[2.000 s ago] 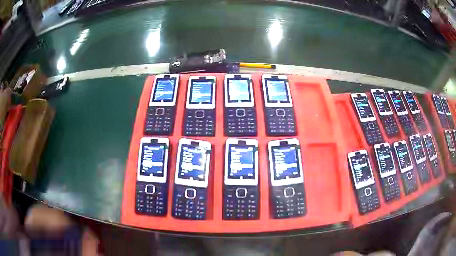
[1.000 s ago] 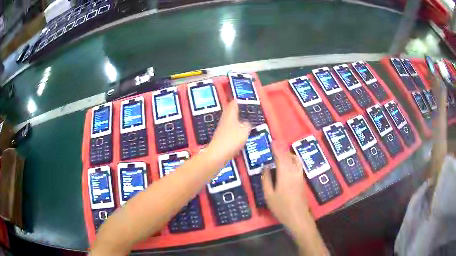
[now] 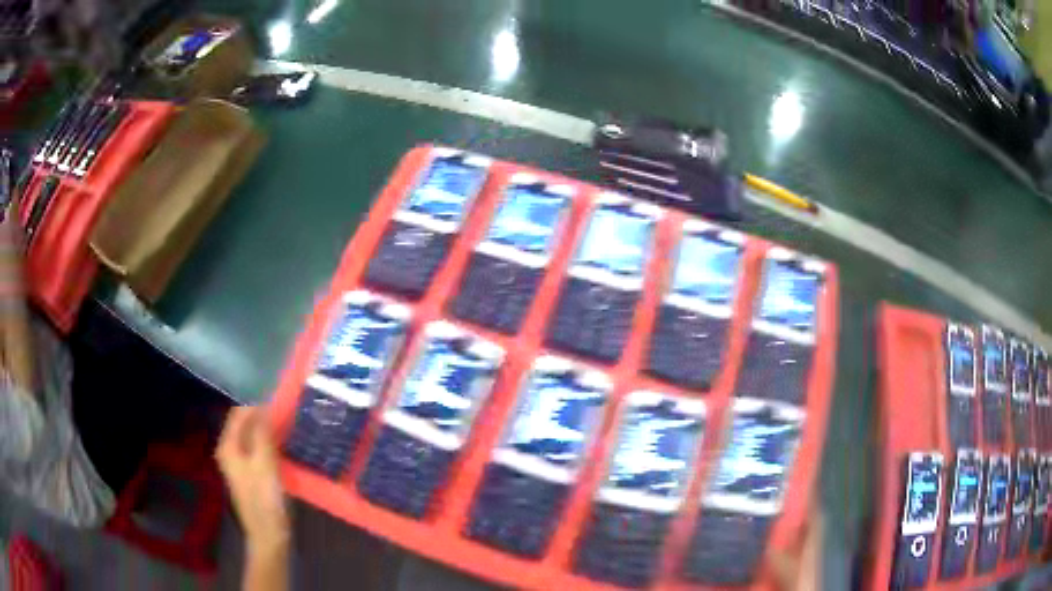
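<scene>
A red tray point(image 3: 521, 346) is in front of me, tilted and blurred. Its two rows of pockets are full of dark keypad phones point(image 3: 542, 427) with white frames and lit screens. My left hand point(image 3: 256, 473) grips the tray's lower left corner. My right hand point(image 3: 798, 563) is at the tray's lower right corner, mostly cut off by the bottom edge and blurred; part of it shows against the tray's side.
A second red tray point(image 3: 909, 393) of lit phones stands at the right. A brown carton point(image 3: 179, 196) and another red tray point(image 3: 72, 248) lie at the left. A black device point(image 3: 669, 162) and a yellow pen point(image 3: 781, 192) lie behind. A person's sleeve point(image 3: 52, 444) shows at lower left.
The last two pockets of the near tray now hold phones. My hands have moved from the phones to the tray's sides. The tray now stands apart from the right one, and the view has turned left.
</scene>
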